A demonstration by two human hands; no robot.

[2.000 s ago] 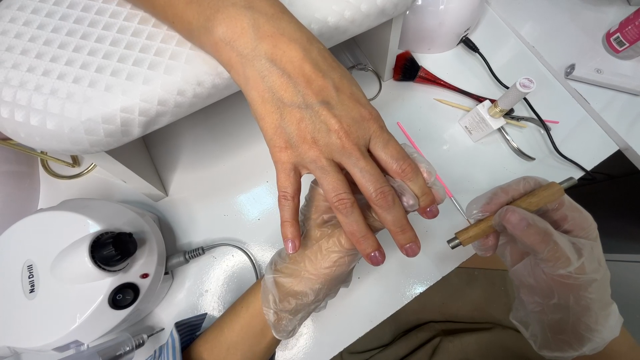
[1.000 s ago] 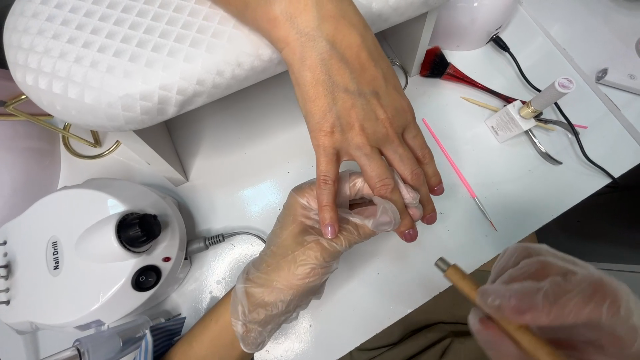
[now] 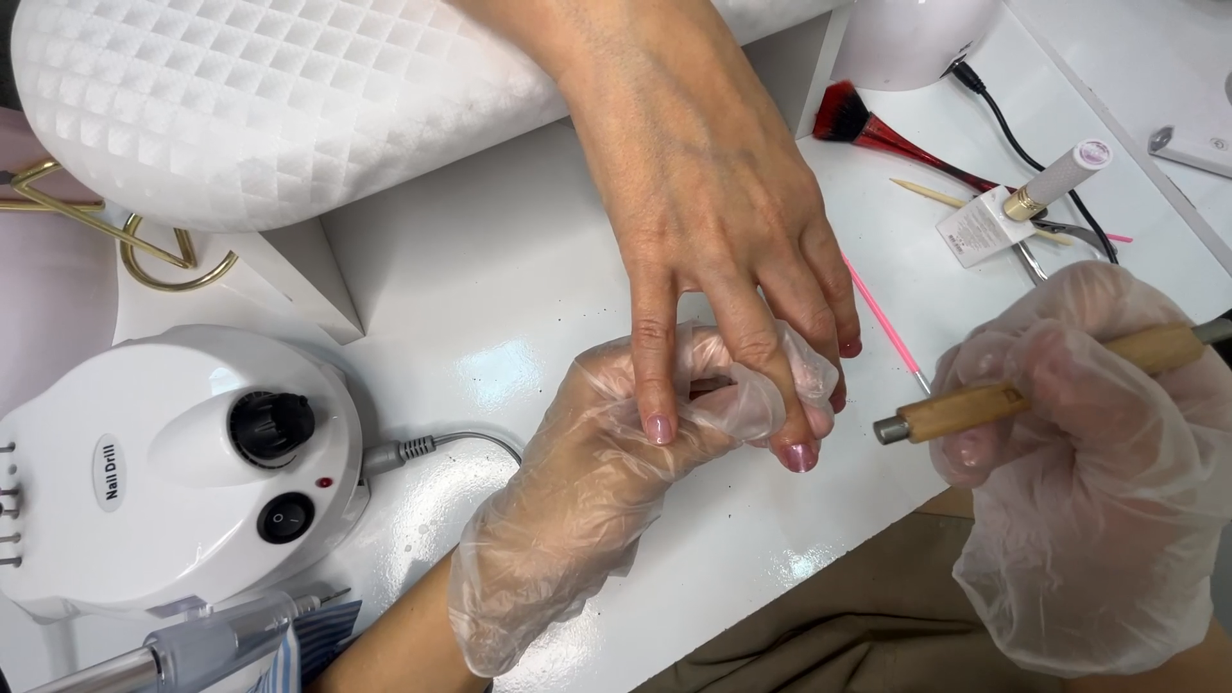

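Another person's hand (image 3: 707, 192) comes down from the top, its fingers spread and its nails a glossy pink-mauve. My left hand (image 3: 616, 433), in a clear disposable glove, grips one of its middle fingers between thumb and fingers. In my gloved right hand (image 3: 1088, 414) lies a wooden-handled tool (image 3: 972, 409) with metal ends, its near end pointing left toward the held finger but apart from it. A thin pink-handled brush (image 3: 885, 322) rests on the white table between the two; its tip is hidden behind my right hand.
A white nail drill machine (image 3: 183, 462) with a cable and a handpiece (image 3: 202, 640) stands at left. The padded white armrest (image 3: 279, 106) spans the top left. At right lie a red brush (image 3: 895, 140), a wooden stick (image 3: 924, 192), metal nippers (image 3: 1078, 231) and a white polish bottle (image 3: 987, 226).
The tool in my right hand was near the fingertips and pink brush two seconds ago, then moved away. My left hand has shifted its hold on the other person's fingers.
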